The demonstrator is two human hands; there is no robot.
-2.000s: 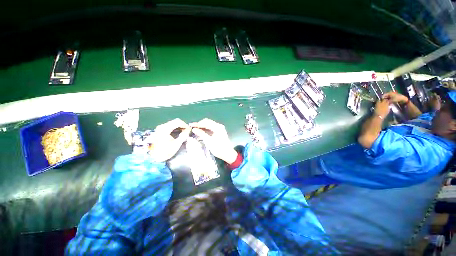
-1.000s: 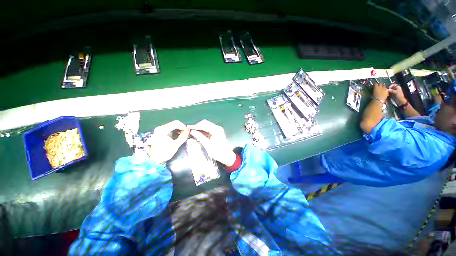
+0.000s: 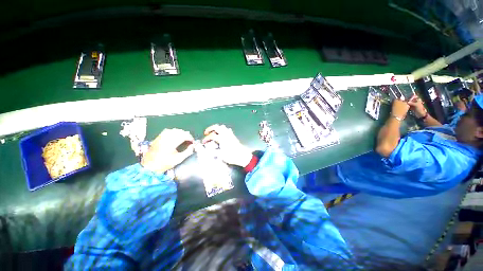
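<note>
A silver-white phone unit [image 3: 217, 180] lies on the dark green bench mat below my hands; its upper end is hidden by my fingers. My left hand [image 3: 168, 150] is at the unit's upper left, with thumb and fingertips bent together. My right hand [image 3: 227, 146] is over its upper right, fingers curled, a red band at the cuff. The fingertips of both hands are close together. A small pale spot shows between them, too small and blurred to tell what it is or which hand pinches it.
A blue bin [image 3: 33, 161] with beige pieces stands far left. Pale pieces [image 3: 136, 129] and copper-red parts [image 3: 266, 131] flank my hands. Several waiting phone units [image 3: 307, 127] lie right. The green conveyor [image 3: 206, 71] carries spaced units and a black tray [image 3: 354, 55]. A blue-smocked person [image 3: 418, 159] works at right.
My left hand has shifted slightly down and left, and its fingertips have parted a little from my right hand's. The units on the conveyor have moved right.
</note>
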